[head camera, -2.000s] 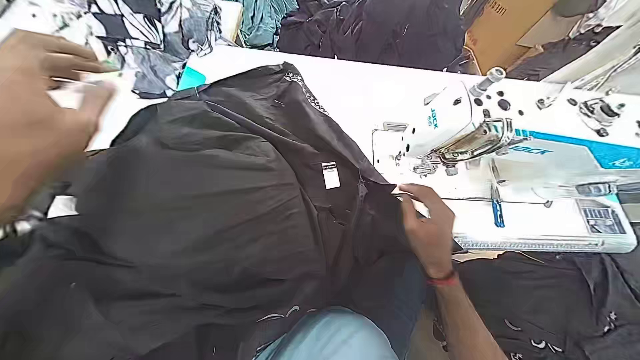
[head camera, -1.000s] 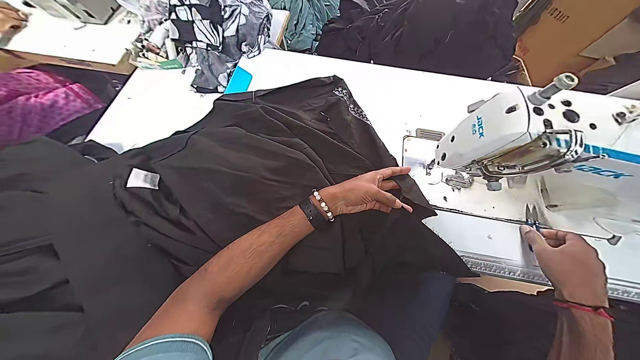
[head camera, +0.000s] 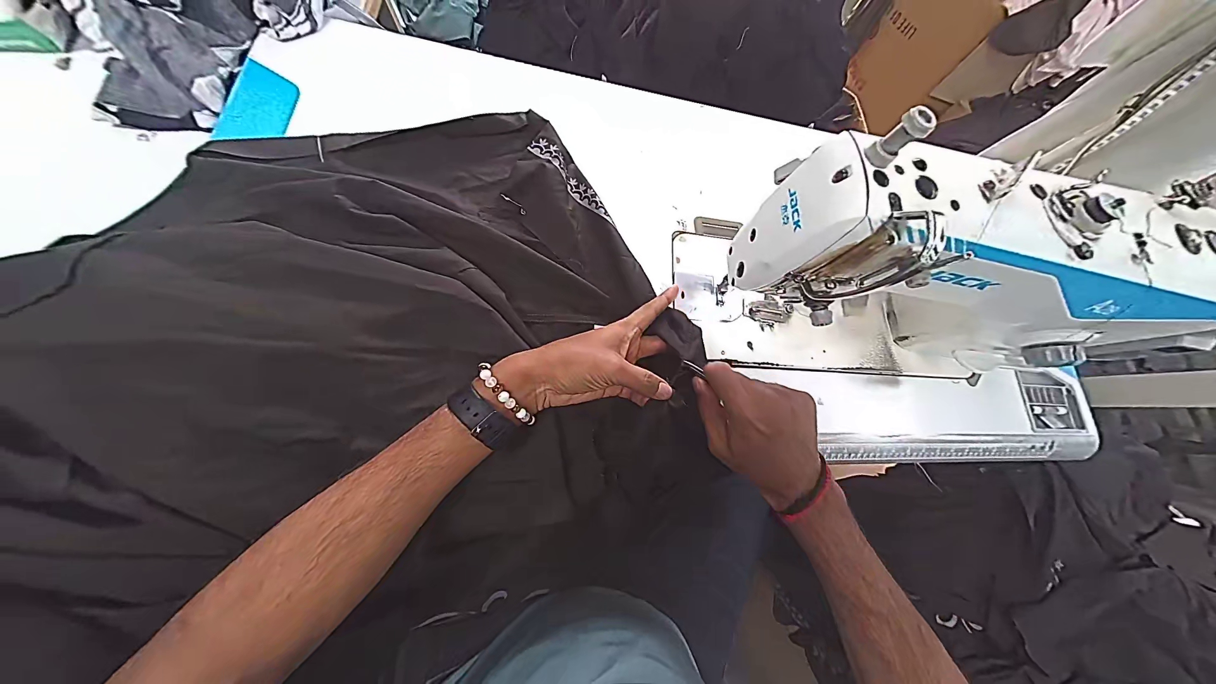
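Note:
A large black garment (head camera: 361, 275) with a patterned white-on-black edge spreads over the sewing table and my lap. My left hand (head camera: 594, 370), with a bead bracelet and a black watch strap at the wrist, grips a fold of the garment between thumb and fingers, its index finger pointing out. Against that fold my right hand (head camera: 755, 423) is closed on small thread snips (head camera: 693, 369), mostly hidden by the fingers; their blades are at the cloth. Just to the right of the fold stands the white Jack sewing machine (head camera: 817, 218), its needle area beside my left fingertip.
The white table (head camera: 418, 76) reaches back left, with a blue patch (head camera: 256, 100) and grey patterned cloth (head camera: 176, 57) there. Dark fabric (head camera: 665, 57) and a cardboard box (head camera: 917, 57) lie behind the table. More black cloth (head camera: 950, 560) is at the lower right.
My right hand has brought the snips from the machine bed to the garment's edge. My left hand, earlier lying over the cloth with fingers spread, now pinches a fold of it.

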